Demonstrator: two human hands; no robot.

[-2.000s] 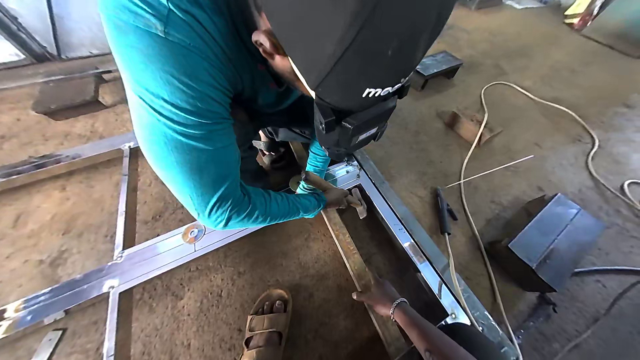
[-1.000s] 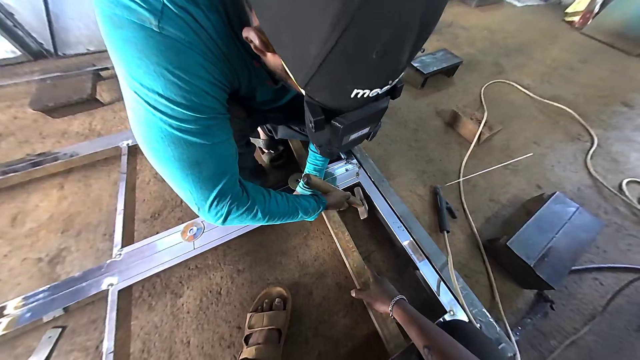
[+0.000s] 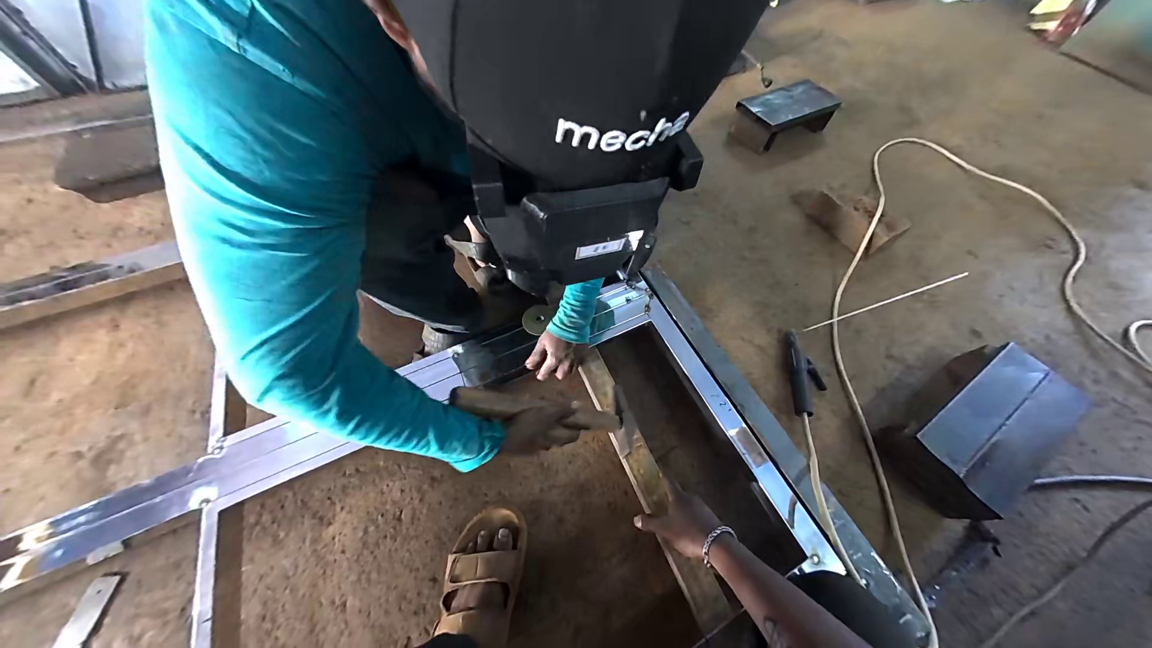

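My right hand (image 3: pixel 688 526), with a chain bracelet at the wrist, comes in from the lower right and grips a long brown bar (image 3: pixel 643 468). The bar slants across the opening of a welded metal frame (image 3: pixel 720 405). My left hand is out of view. Across from me a co-worker in a teal sleeve bends over the frame, one hand around the wooden handle of a hammer (image 3: pixel 477 402), its head by the bar. The co-worker's other hand rests near the bar's far end, beside a round disc (image 3: pixel 537 319).
An electrode holder (image 3: pixel 799 373) with a thin rod (image 3: pixel 886 300) lies right of the frame, its pale cable (image 3: pixel 841 360) looping over the floor. Farther right sits a box-shaped metal piece (image 3: pixel 981 423). A sandalled foot (image 3: pixel 481 571) stands left of the bar. Smaller metal channel pieces (image 3: pixel 787 103) lie beyond.
The co-worker's hammer and the hand on it have moved left and toward me, away from the frame's corner. The co-worker's other hand now shows by the bar. My right hand still grips the bar.
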